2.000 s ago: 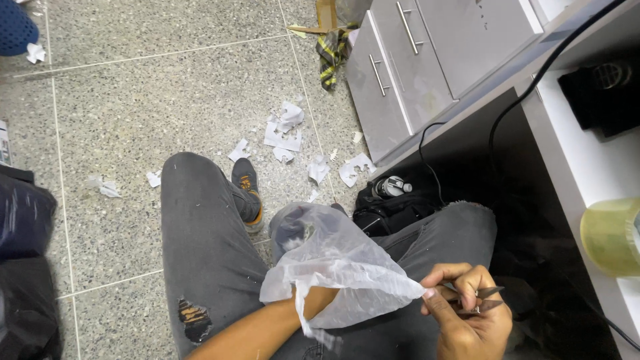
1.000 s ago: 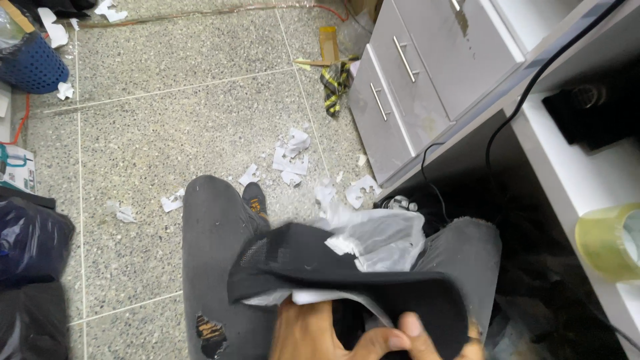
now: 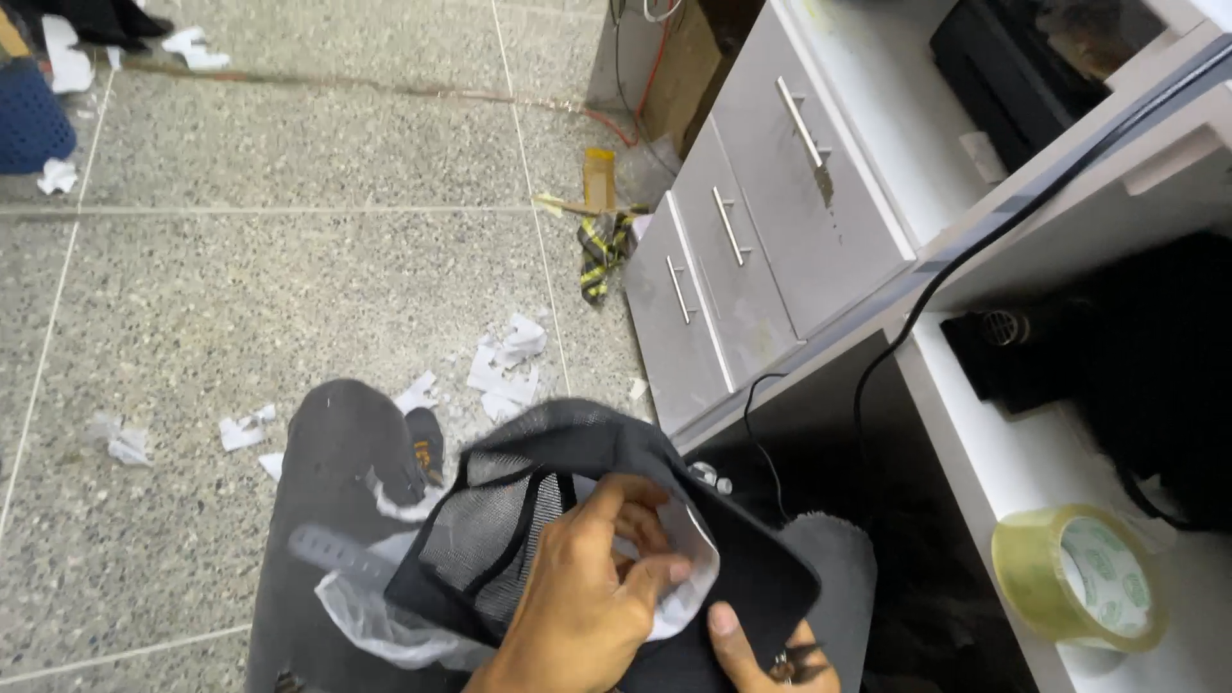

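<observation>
A black cap (image 3: 741,539) with mesh panels lies over my lap, its inside turned up and its snap strap toward the left. My left hand (image 3: 597,577) reaches into the cap, fingers curled at a white lining (image 3: 688,597) near the brim; whether it grips the lining is unclear. My right hand (image 3: 760,654) holds the brim's lower edge, with a small dark metal tool (image 3: 794,659) among its fingers. Beneath the cap's left side, a translucent plastic bag (image 3: 395,626) rests on my leg.
At right, a roll of clear packing tape (image 3: 1078,577) stands on a white shelf (image 3: 982,462) under a black cable (image 3: 924,298). Grey drawers (image 3: 760,241) stand ahead. Torn white paper (image 3: 505,366) litters the speckled floor. A blue basket (image 3: 34,115) is at far left.
Two seconds ago my left hand was inside the plastic bag; now the cap is in my hands and the bag lies under it. Since one second ago the cap has turned, showing its inside.
</observation>
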